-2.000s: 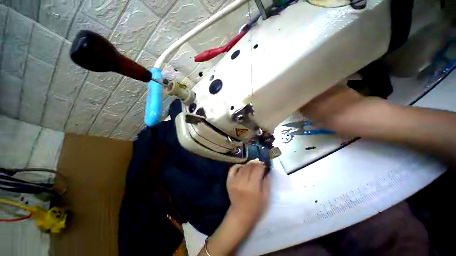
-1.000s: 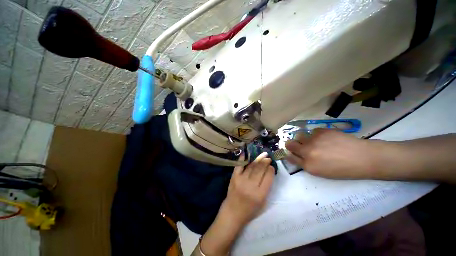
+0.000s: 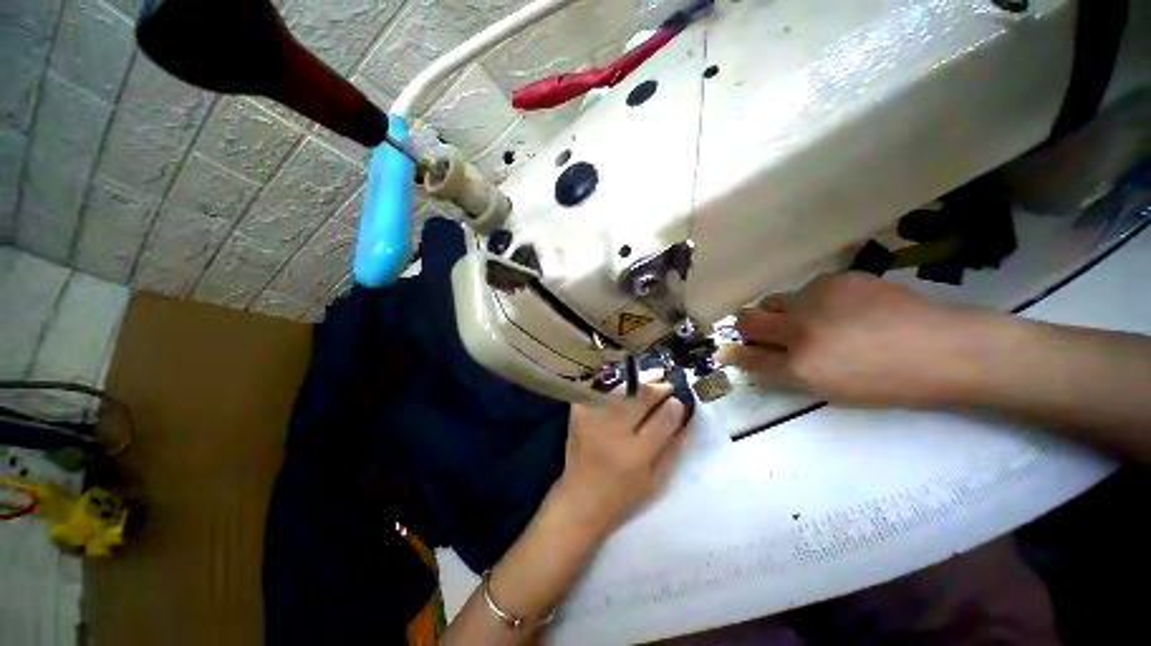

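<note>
The cream-white sewing machine (image 3: 808,164) reaches over the white bed. Navy fabric (image 3: 417,416) is heaped left of the head, and its edge runs under the needle area. My left hand (image 3: 619,448) holds the fabric's edge just in front of the presser foot, with its fingertips on the cloth. My right hand (image 3: 839,341) is just right of the needle area, fingers bent together; its fingertips are partly hidden and I cannot tell what they hold. A small brassy ribbed block (image 3: 713,384) sits between the two hands. The blue snips do not show clearly.
A dark red-black screwdriver (image 3: 259,63) sticks out at the head's end beside the blue lamp sleeve (image 3: 385,208). A red-handled tool (image 3: 581,86) lies on top. Dark scraps (image 3: 966,240) lie under the arm. Brown cardboard (image 3: 189,467) and a yellow plug (image 3: 88,520) are at left.
My right hand came from under the machine arm to the needle area, then moved slightly up over where the blue snips lay. My left hand stays at the cloth edge. The view has shifted.
</note>
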